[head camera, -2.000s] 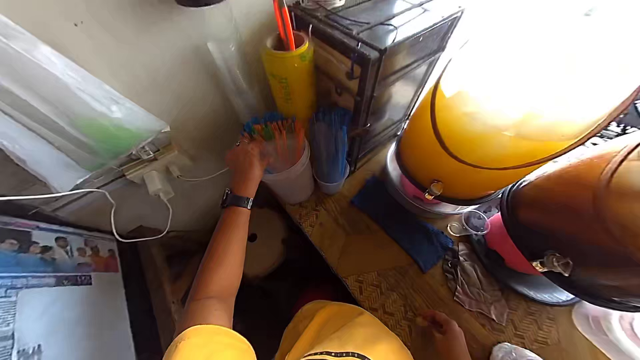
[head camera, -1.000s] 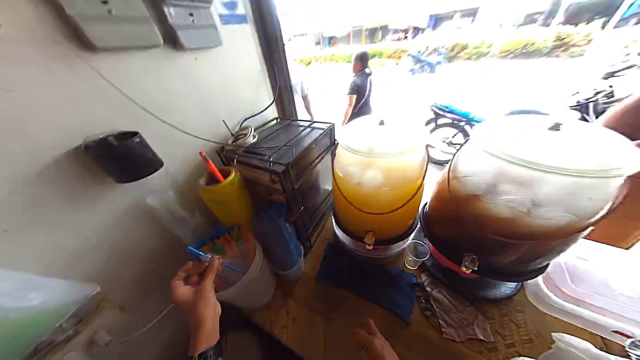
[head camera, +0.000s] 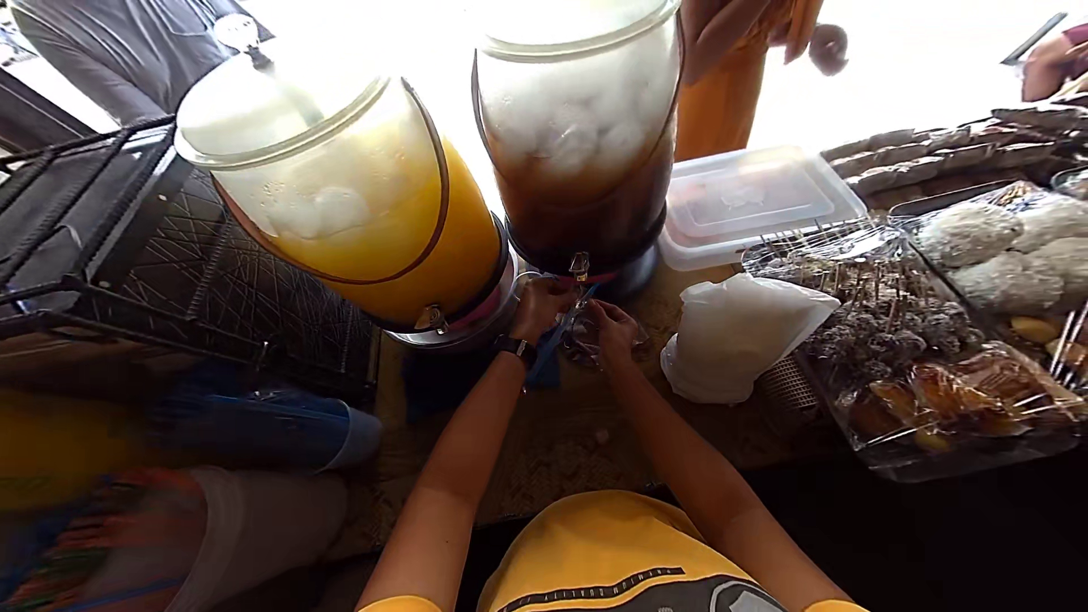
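Note:
My left hand (head camera: 541, 308) and my right hand (head camera: 614, 326) are close together under the metal spigot (head camera: 580, 266) of the dispenser of brown drink (head camera: 586, 161). Between them is a clear plastic bag (head camera: 581, 338), its edge pinched by the fingers of both. A blue strip (head camera: 551, 347), perhaps a drinking straw, hangs beside my left fingers; whether they grip it is unclear. Left of my hands stands the dispenser of orange-yellow drink (head camera: 374, 221) with its own spigot (head camera: 432, 320). A dark blue cloth (head camera: 433, 382) lies below it.
A black metal rack (head camera: 212, 280) is at the left, above a blue bundle in a cup (head camera: 361, 438) and a white bucket (head camera: 255, 535). To the right are a white plastic bag (head camera: 735, 336), a lidded clear container (head camera: 756, 200) and plastic-wrapped food trays (head camera: 935, 382). People stand behind the dispensers.
My left hand has left the straw bucket, where it held a blue straw, and is now at the brown drink's spigot. My right hand has joined it there. The view has swung right and down.

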